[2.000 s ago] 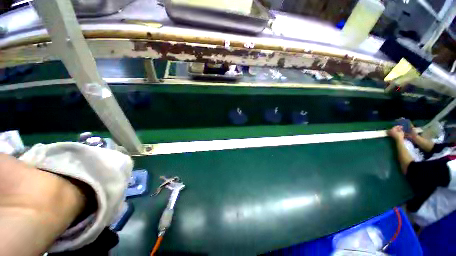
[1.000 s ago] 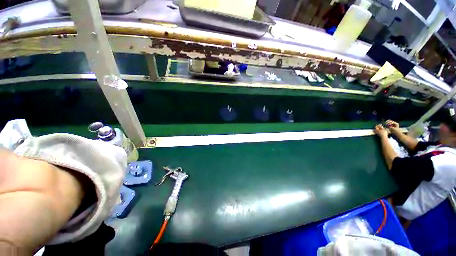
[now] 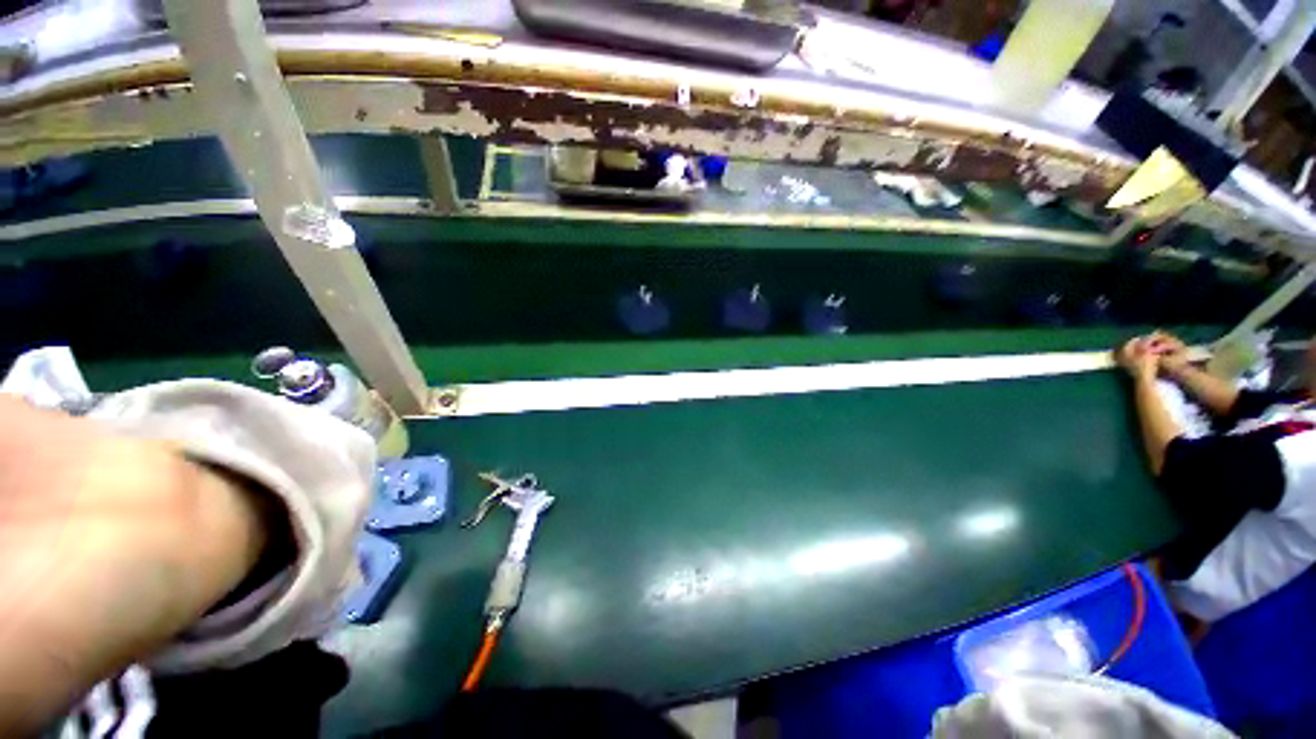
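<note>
My left hand [image 3: 116,534] is large and close at the left edge, with a pale sleeve cuff round the wrist; its fingers are cut off by the edge. Two blue-grey square moulded parts lie on the green bench beside the cuff: one with a raised round centre [image 3: 410,492], and one below it [image 3: 375,575], partly hidden by the cuff. A silver-grey air blow gun [image 3: 517,546] with an orange-red hose lies to their right, untouched. My right hand is out of view; only a pale sleeve [image 3: 1082,710] shows at the bottom right.
A pump bottle [image 3: 344,397] stands by the slanted post [image 3: 310,231]. Beyond the white rail [image 3: 693,386], dark parts lie spaced on the conveyor belt [image 3: 534,311]. A blue bin [image 3: 1169,664] with clear bags is lower right. Another person's hands [image 3: 1152,354] are at the rail, far right.
The view has shifted slightly. The pale sleeve at the bottom right came into view about a second ago and remains. The parts on the belt have changed position slightly. The blow gun stays on the bench.
</note>
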